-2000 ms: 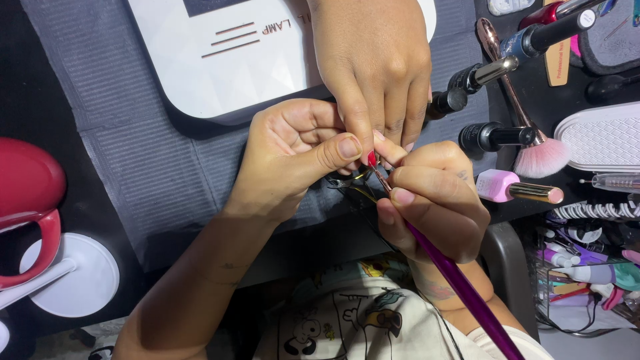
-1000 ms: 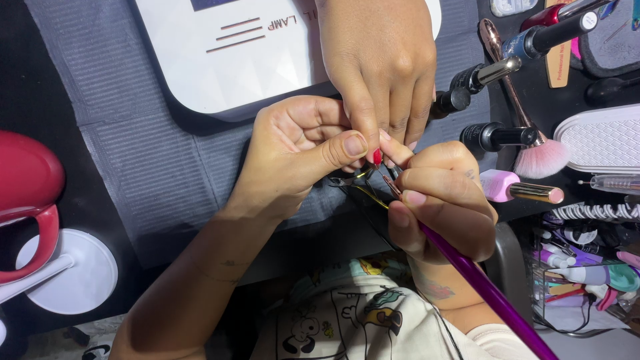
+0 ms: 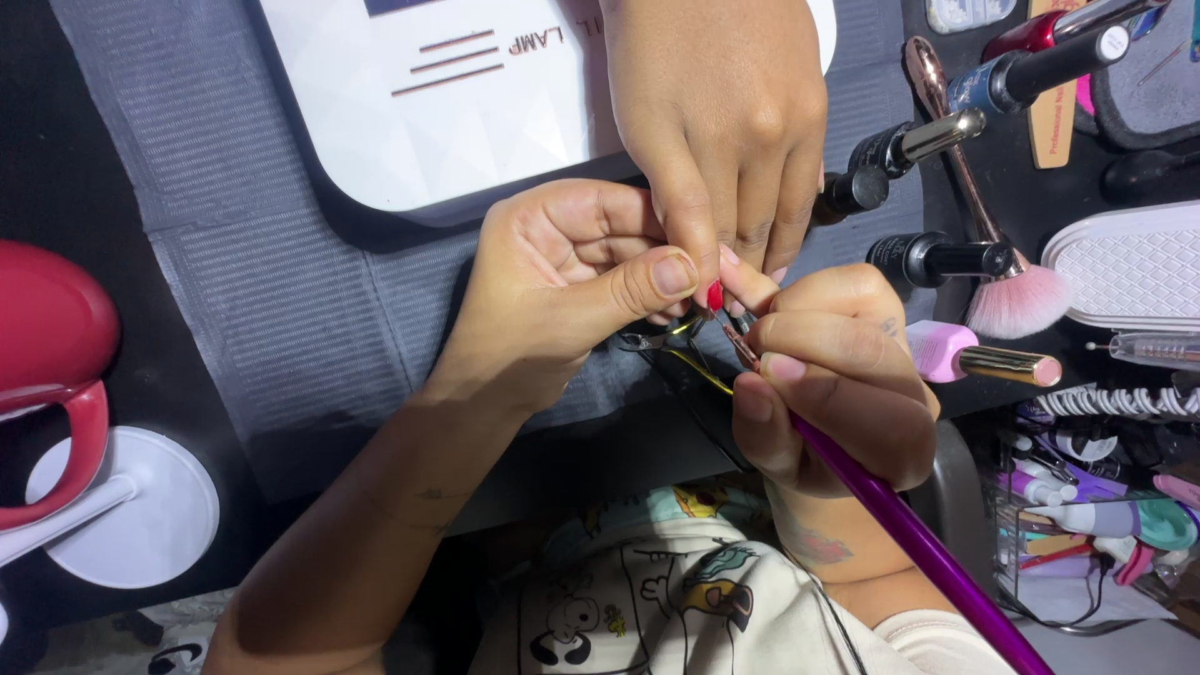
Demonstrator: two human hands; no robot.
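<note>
My left hand [image 3: 581, 272] holds the tip of another person's index finger, its thumb beside the nail. That person's hand [image 3: 727, 131] reaches down from the top, palm down, over the table. The index fingernail [image 3: 715, 295] is red. My right hand [image 3: 834, 375] grips a nail brush with a purple handle [image 3: 900, 520] close to its metal ferrule [image 3: 739, 345]; the fine tip is at the red nail's lower edge. One finger of my right hand rests by the other person's fingertips. Cuticle nippers [image 3: 647, 339] lie partly hidden below the hands.
A white nail lamp [image 3: 441, 112] stands on a dark disposable towel [image 3: 309, 328]. Several polish bottles, among them a pink one [image 3: 937, 352], and a fan brush [image 3: 1017, 300] lie at the right. A red object [image 3: 56, 319] and white lamp base [image 3: 131, 506] are at left.
The brush and my right hand have shifted slightly against the red nail. My left hand keeps its hold on the finger.
</note>
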